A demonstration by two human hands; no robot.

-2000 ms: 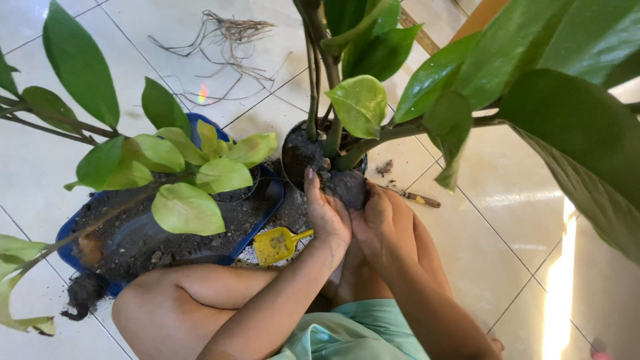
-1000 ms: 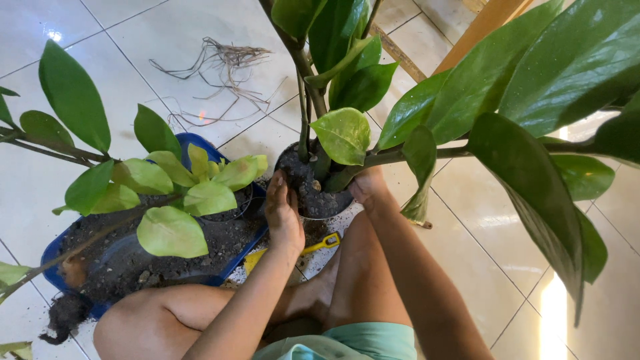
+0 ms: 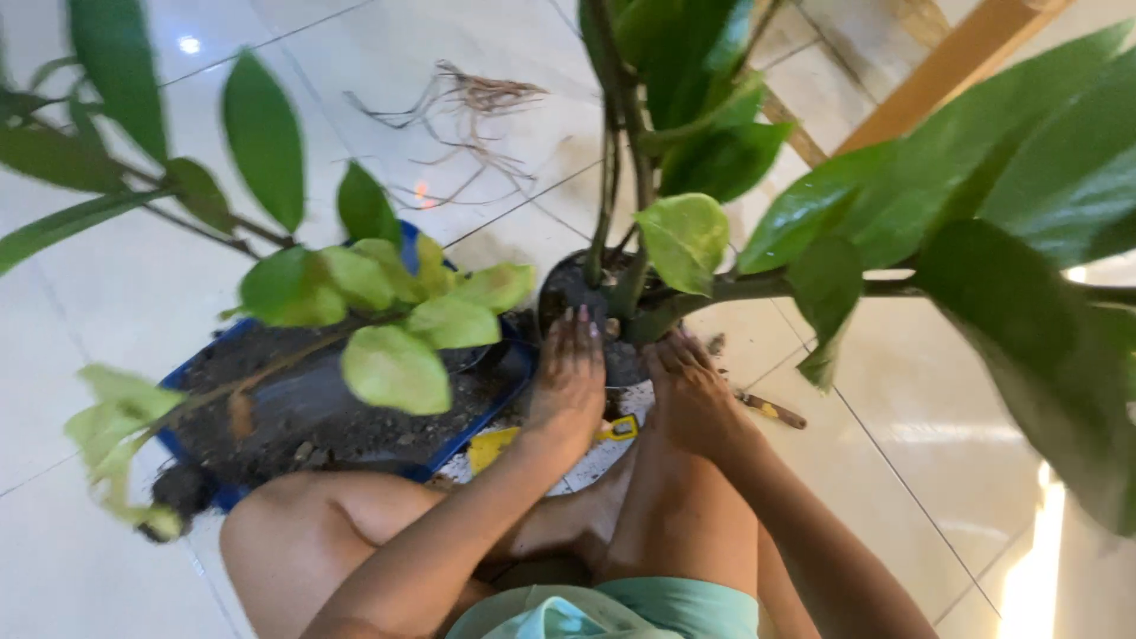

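Observation:
A dark round pot (image 3: 564, 275) of soil holds a leafy plant with thick green stems (image 3: 630, 288). My left hand (image 3: 571, 373) lies flat over the pot's near left part, fingers extended on the soil and holding nothing. At the near right side, my right hand (image 3: 692, 386) rests with its fingertips at the soil by the base of a thick stem. A pale yellow-green leaf (image 3: 683, 241) hangs above the pot. Below my left hand lies a yellow plastic toy shovel (image 3: 491, 448), partly covered by my forearm.
On the left, a blue tray (image 3: 484, 430) holds dark soil, with a second plant's yellowing leaves (image 3: 395, 370) over it and a root clump (image 3: 182, 488) at its corner. Dry roots (image 3: 479, 93) lie on the tiles behind. A brown handle (image 3: 777, 411) lies right; a wooden leg (image 3: 954, 75) stands beyond.
Two seconds ago both hands were together around a dark soil clump at the pot's near side; now they are apart, with fingers down on the soil in the pot.

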